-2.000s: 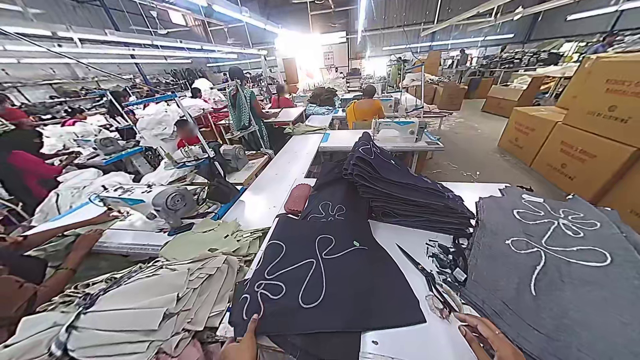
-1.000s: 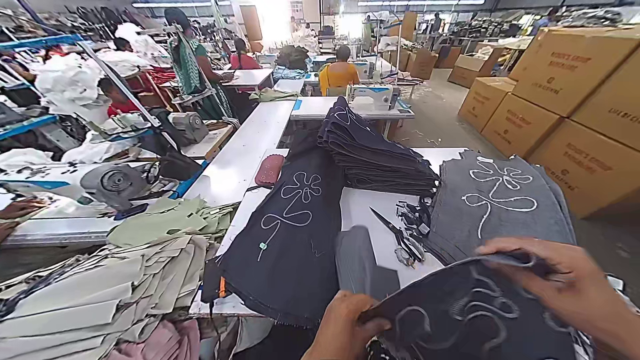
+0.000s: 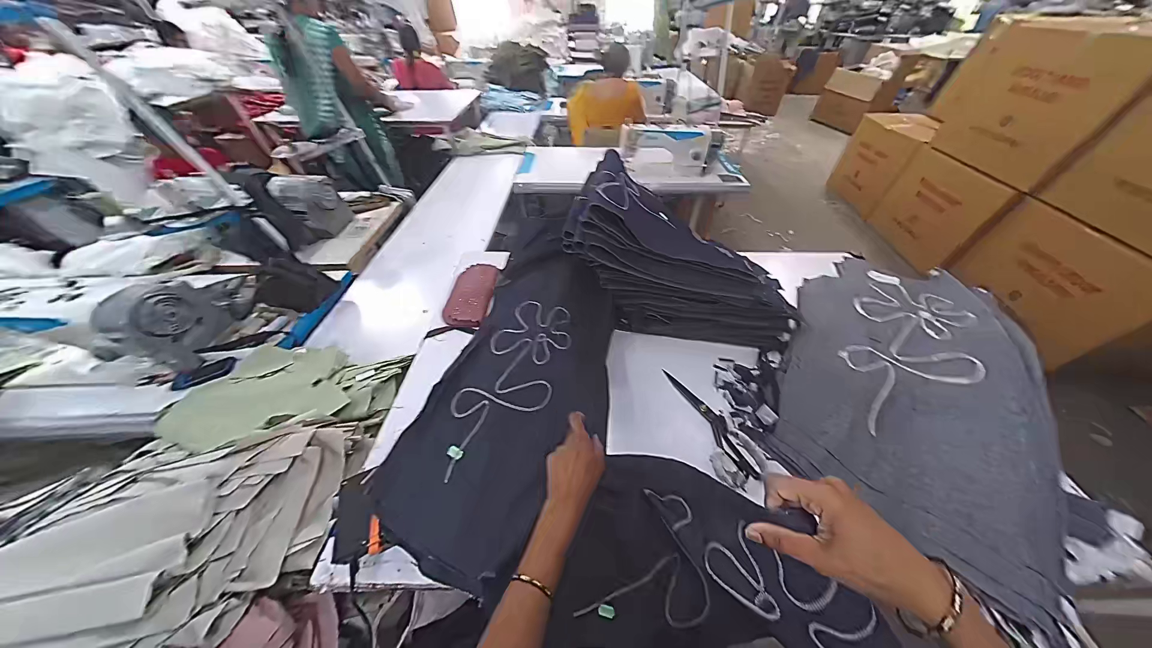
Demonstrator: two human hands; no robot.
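Observation:
My right hand (image 3: 832,531) pinches the upper right edge of a dark fabric panel (image 3: 657,576) with a pale cord flower design and a small green tag. My left hand (image 3: 576,459) rests, fingers extended, at the right edge of another dark panel (image 3: 486,450) lying flat with a similar flower and green tag; whether it holds any cloth is unclear. Black-bladed scissors (image 3: 711,418) lie between the panels and a heap of small dark scraps (image 3: 751,391). Behind is a stack of folded dark panels (image 3: 675,261). Grey panels (image 3: 927,432) with a pale flower lie at right.
A reddish case (image 3: 471,295) sits on the white table (image 3: 648,378). Green and beige cut pieces (image 3: 243,513) are heaped at left. Cardboard boxes (image 3: 1035,180) stand at right. A sewing machine (image 3: 670,148) is ahead; people work farther back, away from my hands.
The dark panel that both hands held up a second ago is now lower, near the table's front edge. My left hand has moved to the edge of the flat panel. The view has shifted.

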